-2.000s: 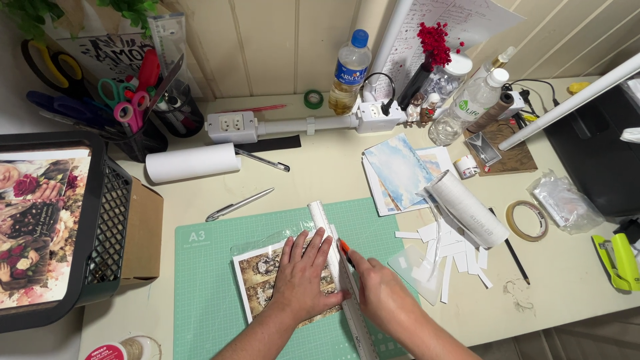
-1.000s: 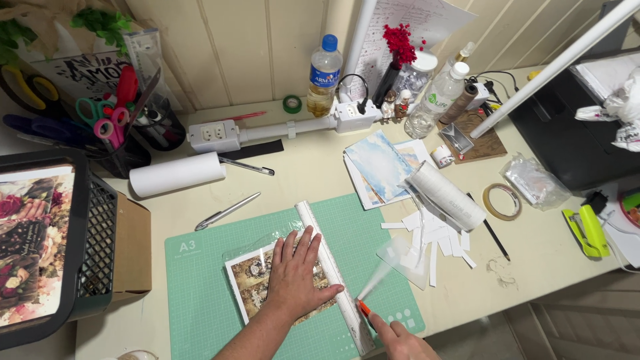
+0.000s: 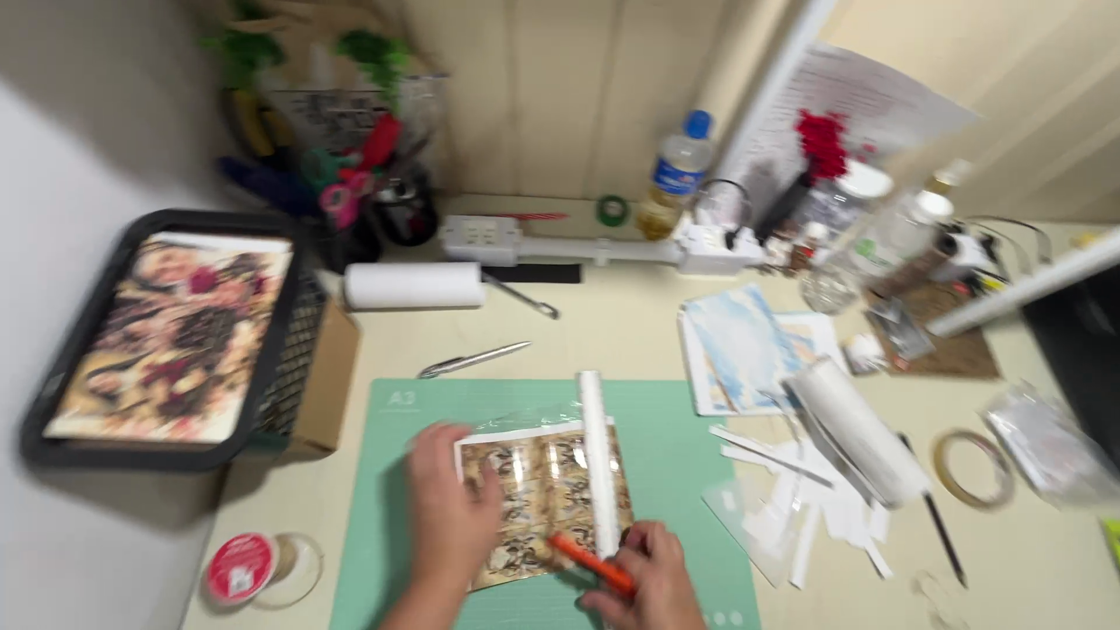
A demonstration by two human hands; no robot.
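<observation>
A printed sheet in brown tones [image 3: 516, 525], partly under shiny clear film, lies on the green cutting mat [image 3: 678, 437]. My left hand [image 3: 451, 507] is at its left edge, thumb over the print, the fingertips blurred. Across the sheet's right part runs a whitish ruler [image 3: 597, 472], its lower end hidden by my other hand. My right hand [image 3: 643, 577] is closed around an orange craft knife [image 3: 595, 564], which points up and left over the print. I cannot make out the blade.
Paper strips [image 3: 822, 516] and a white roll [image 3: 857, 433] lie right of the mat, near a tape roll [image 3: 973, 468]. Behind it are a pen [image 3: 475, 360], another paper roll [image 3: 416, 286] and a power strip [image 3: 595, 250]. A black basket [image 3: 293, 367] stands left.
My left hand has moved off the ruler to the sheet's left edge. The knife in my right hand has swung from beside the ruler to over the print. The view has shifted.
</observation>
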